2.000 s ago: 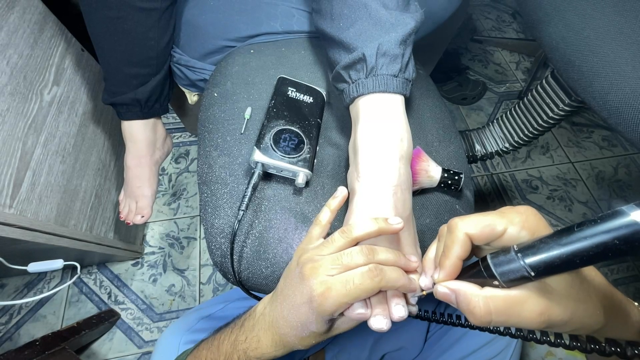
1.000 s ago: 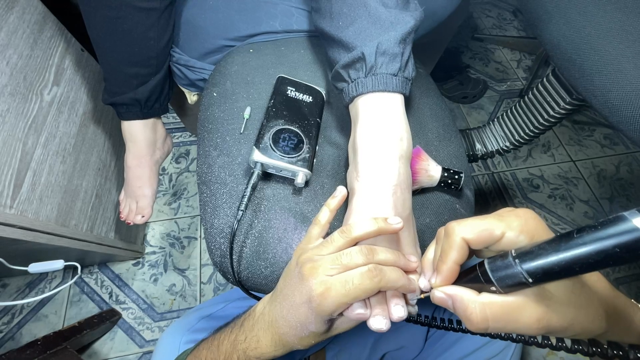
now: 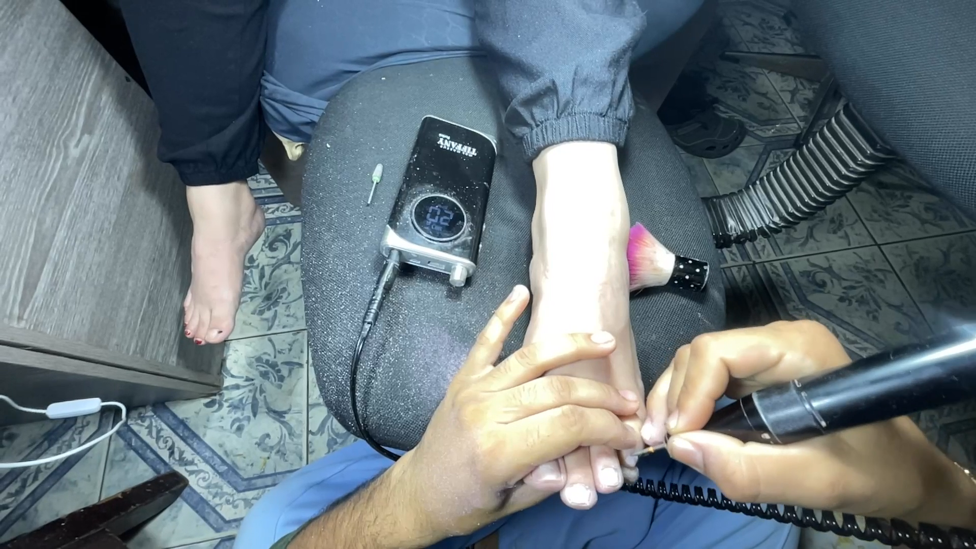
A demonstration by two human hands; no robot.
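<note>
A person's bare foot (image 3: 579, 252) rests on a dark padded seat, toes toward me. My left hand (image 3: 526, 419) lies across its toes, fingers spread over the top and holding them. In my right hand (image 3: 762, 427) is a black electric nail drill handpiece (image 3: 846, 393), its thin bit (image 3: 648, 451) at one of the smaller toes. The handpiece's coiled cord (image 3: 709, 492) runs below the hand. Left of the foot lies the black drill control unit (image 3: 442, 198) with a lit display. Beside it is a loose grinding bit (image 3: 375, 183).
A pink and white dust brush (image 3: 656, 259) lies against the foot's right side. Fine dust covers the seat (image 3: 343, 252). A ribbed hose (image 3: 801, 175) curves at the right. The person's other foot (image 3: 217, 267) is on the tiled floor by a wooden cabinet (image 3: 84, 229); a white cable (image 3: 72, 408) hangs lower left.
</note>
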